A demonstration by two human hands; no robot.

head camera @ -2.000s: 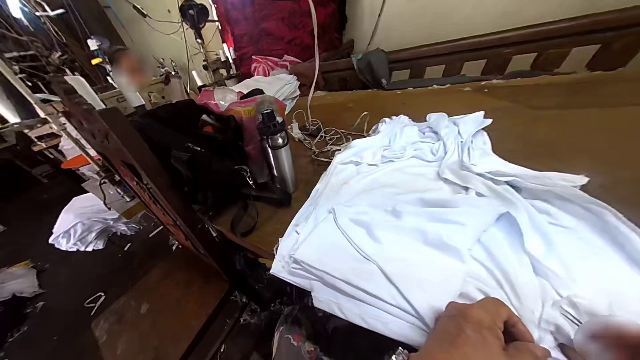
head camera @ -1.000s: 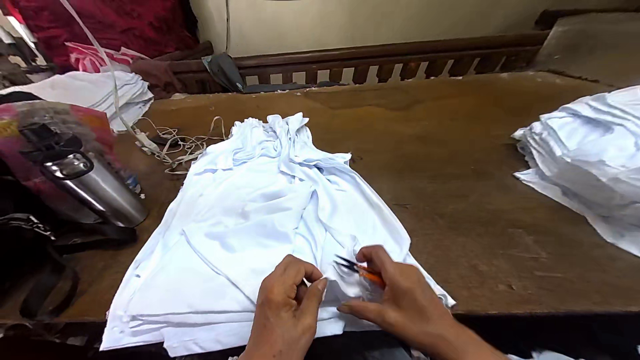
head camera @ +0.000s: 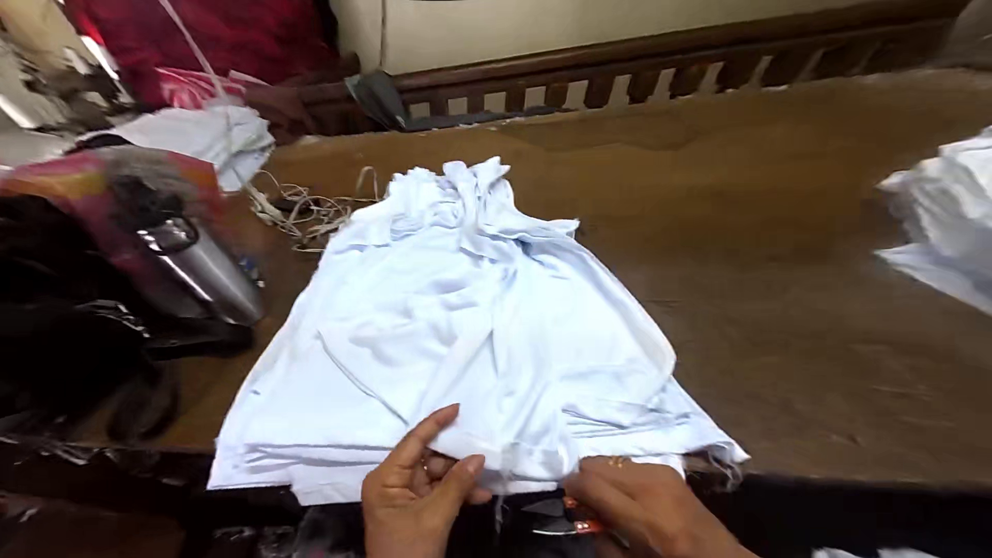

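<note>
A stack of white fabric garments (head camera: 465, 333) lies on the wooden table, its hems hanging over the near edge. My left hand (head camera: 422, 488) is at the near hem of the top garment, thumb and index finger at the cloth edge; whether they pinch it is unclear. My right hand (head camera: 643, 504) holds small thread snips (head camera: 570, 519) with orange parts, blades pointing left, just below the hem, and its fingers touch the cloth. Loose threads hang from the hem between both hands.
A steel bottle (head camera: 205, 271), a black bag (head camera: 62, 333) and tangled white cables (head camera: 306, 213) sit at the left. More white cloth (head camera: 194, 139) lies at the back left, and another white pile (head camera: 949, 217) at the right. A wooden rail (head camera: 597, 77) runs along the back.
The view has swung right, then partly back left. Both hands are now at the near hem; one second ago they were on the cloth above it, with the snips' blades over the fabric.
</note>
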